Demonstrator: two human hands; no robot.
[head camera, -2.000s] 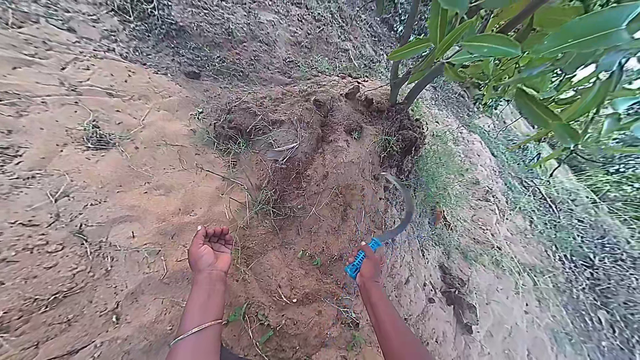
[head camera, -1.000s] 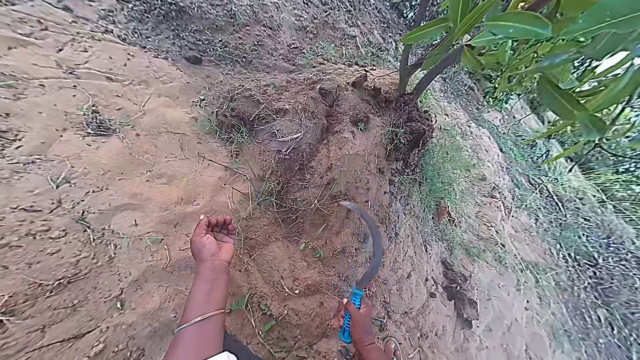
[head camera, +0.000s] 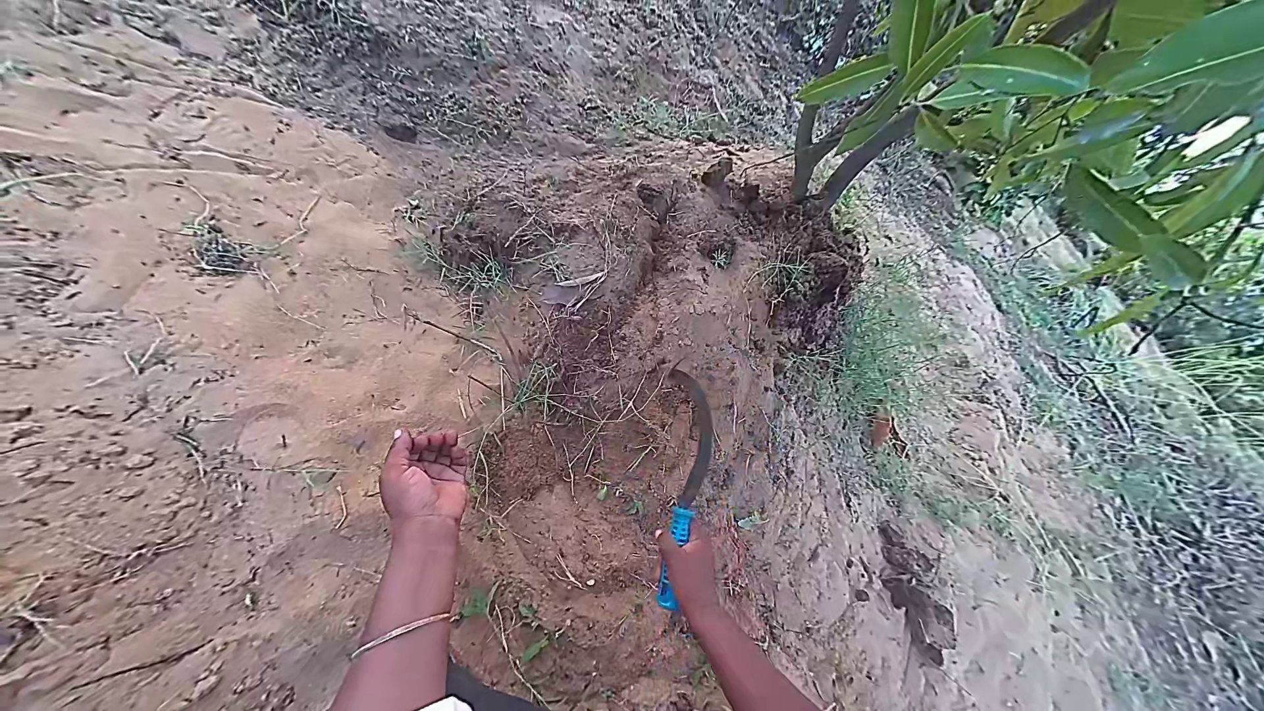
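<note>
My right hand (head camera: 691, 568) is closed round the blue handle of a sickle (head camera: 703, 434) at the lower centre. The sickle's curved metal blade points up the slope, its tip bent to the left over bare soil and thin dry stems (head camera: 592, 425). To the left, my left hand (head camera: 427, 479) is palm up with its fingers curled loosely, and it holds nothing. A bangle (head camera: 403, 632) circles the left wrist. Whether the blade touches the ground cannot be told.
A small tree with a dark trunk (head camera: 849, 163) and long green leaves (head camera: 1027, 69) stands at the upper right. Grass tufts (head camera: 884, 336) grow below it on the sloping bank. A thin twig (head camera: 454, 334) and a clump of dry weeds (head camera: 217, 247) lie on the left.
The sickle has moved left from below the tree, and its blade has swung to a more upright position. My left hand has stayed nearly in place, palm up.
</note>
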